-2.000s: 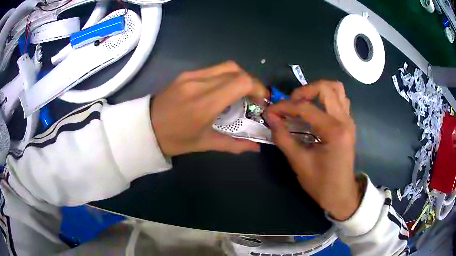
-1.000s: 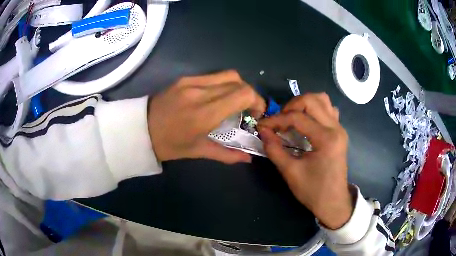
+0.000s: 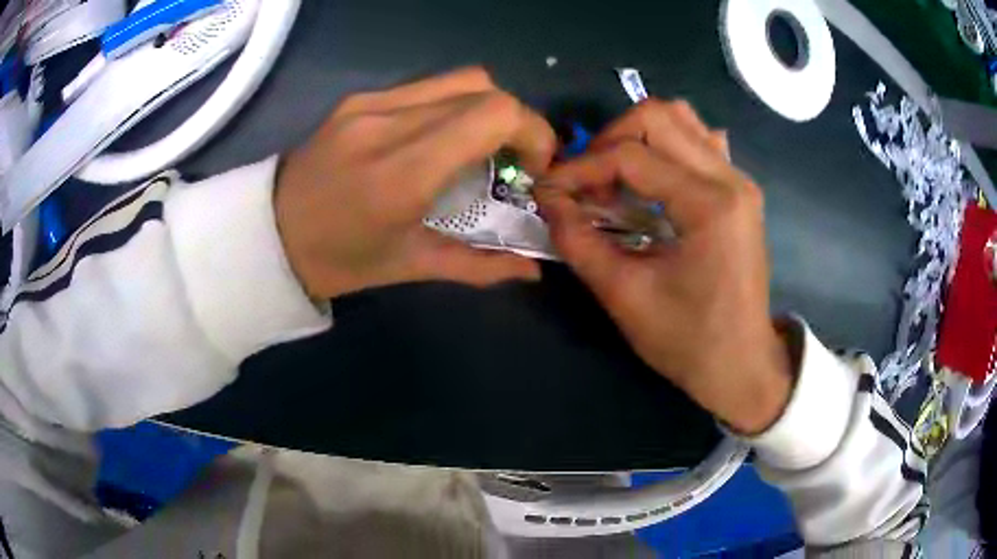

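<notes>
My left hand (image 3: pixel 405 186) grips the round perforated end of an open white fan housing shell (image 3: pixel 481 224) above the black mat. A tiny circuit board (image 3: pixel 512 180) with a green glow shows inside the shell beside my left fingers. My right hand (image 3: pixel 689 240) is at the shell's other part, thumb and fingers pinched together close to the board; what they pinch is hidden. Thin dark wires (image 3: pixel 621 229) show under my right fingers. A bit of a blue battery cell (image 3: pixel 577 139) shows behind, between the hands.
A white tape roll (image 3: pixel 778 49) lies at the upper right, a small printed strip (image 3: pixel 632 85) behind my right hand. A heap of liner strips (image 3: pixel 924 186) and a red block (image 3: pixel 969 295) are at the right. Waiting neck fans (image 3: pixel 120 93) lie upper left. A white neckband arm (image 3: pixel 612 511) shows below the mat edge.
The camera view has shifted, so the hands and mat things sit higher in the picture. Both hands keep nearly the same hold on the shell. The board's green glow looks brighter.
</notes>
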